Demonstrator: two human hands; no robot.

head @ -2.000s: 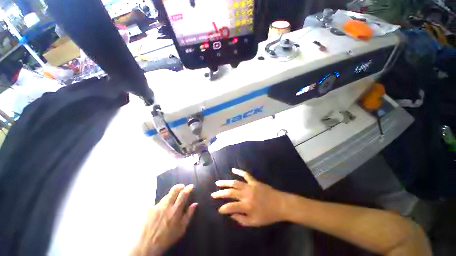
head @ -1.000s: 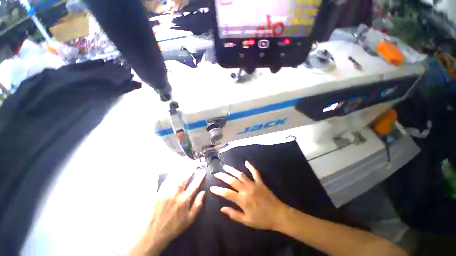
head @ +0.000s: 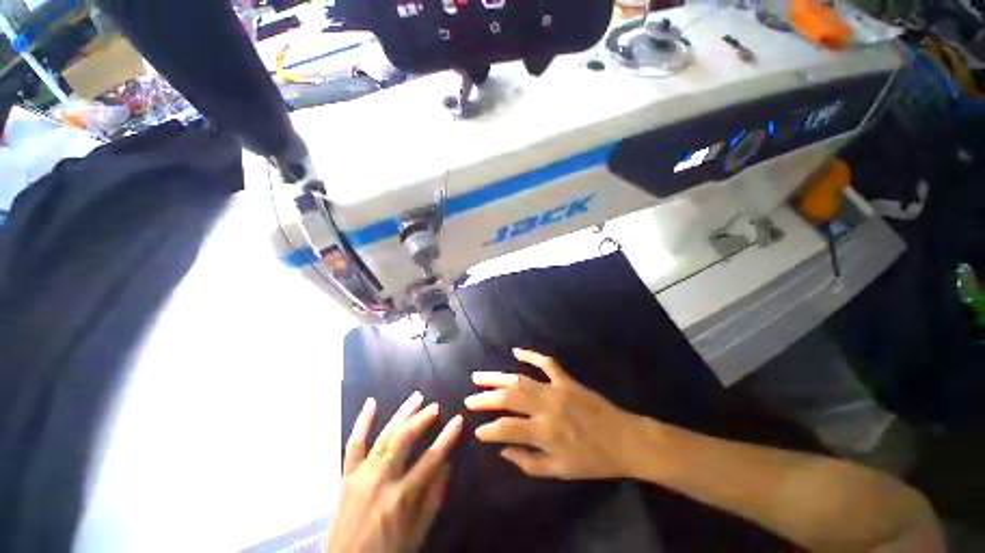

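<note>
A black cloth panel (head: 583, 335) lies on the white bed under the head of a white sewing machine (head: 529, 221) with a blue stripe. Folds or lines in the cloth run toward the needle area. My left hand (head: 397, 475) lies on the cloth, palm down with fingers spread, below the needle area. My right hand (head: 551, 423) lies on the cloth to its right, fingers spread and pointing left. Neither hand grips the cloth. The needle and presser foot are too small and glare-lit to make out.
A large heap of black cloth (head: 119, 281) lies at the left. A dark padded arm (head: 205, 76) slants at the upper left. A phone (head: 486, 32) stands above the machine, cut off by the top edge. An orange item (head: 823, 192) is at the machine's right end.
Since one second ago, both hands are farther from the needle area, and my left hand's fingers have spread. The view has shifted, so the phone is now mostly cut off.
</note>
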